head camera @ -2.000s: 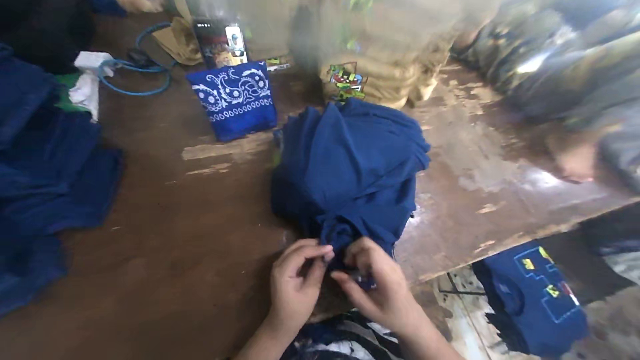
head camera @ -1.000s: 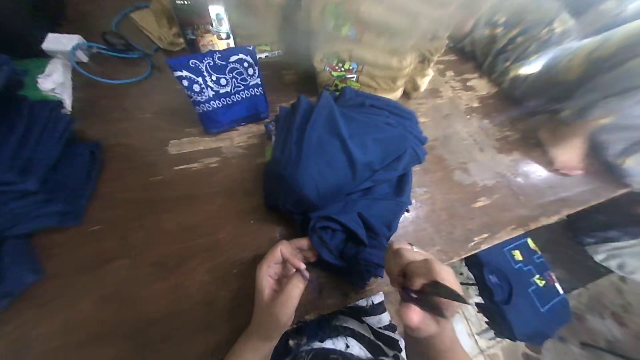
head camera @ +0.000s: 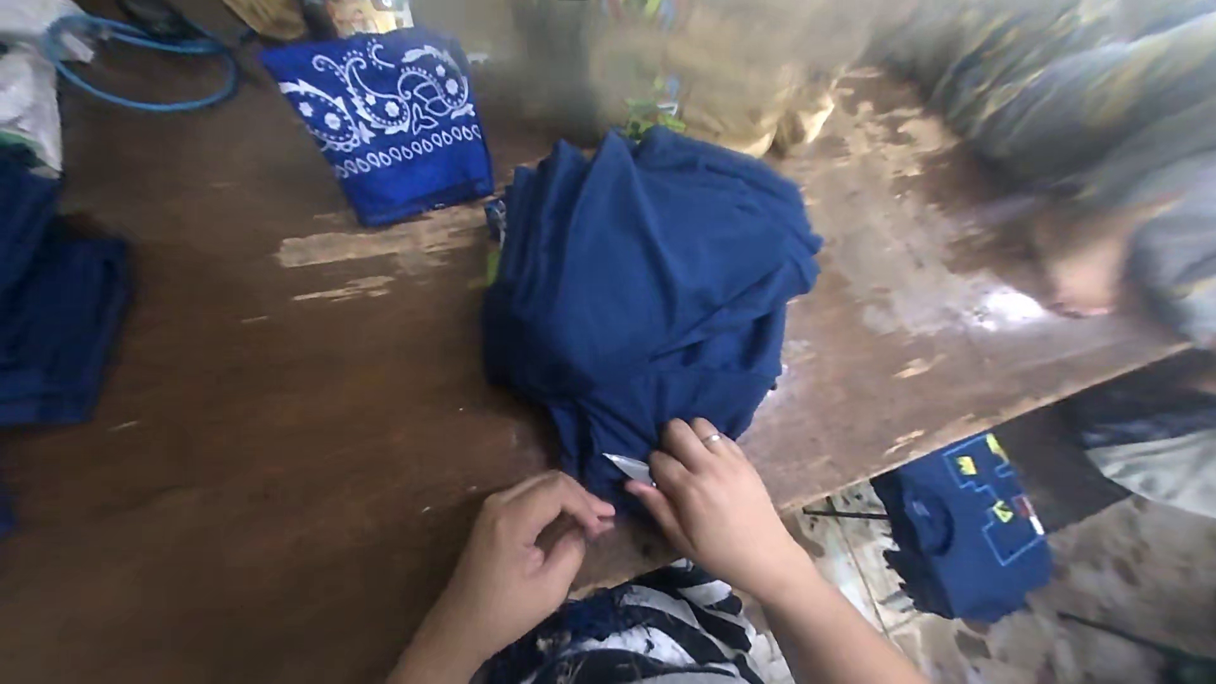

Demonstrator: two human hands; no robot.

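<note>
A thick stack of dark blue cloth garments [head camera: 655,256] lies bunched on the worn wooden table in front of me. My right hand [head camera: 712,503], with a ring on one finger, rests at the near end of the stack. It holds a small metal blade [head camera: 629,467], whose pointed tip shows beyond the fingers; its handle is hidden in the hand. Left of it, my left hand [head camera: 541,541] has thumb and forefinger nearly together beside the cloth's lower edge. Whether a thread or a bit of cloth is between those fingertips cannot be told.
A blue paisley-patterned pouch [head camera: 389,128] stands behind the stack on the left. More dark blue cloth [head camera: 57,323] lies at far left, below a blue cable [head camera: 142,100]. Another person's hand [head camera: 1083,275] is at the right. A blue printed garment [head camera: 969,532] sits below the table's edge.
The blade in my right hand has moved left to the near end of the stack. Two seconds ago both hands were together at the gathered cloth. The view has shifted closer.
</note>
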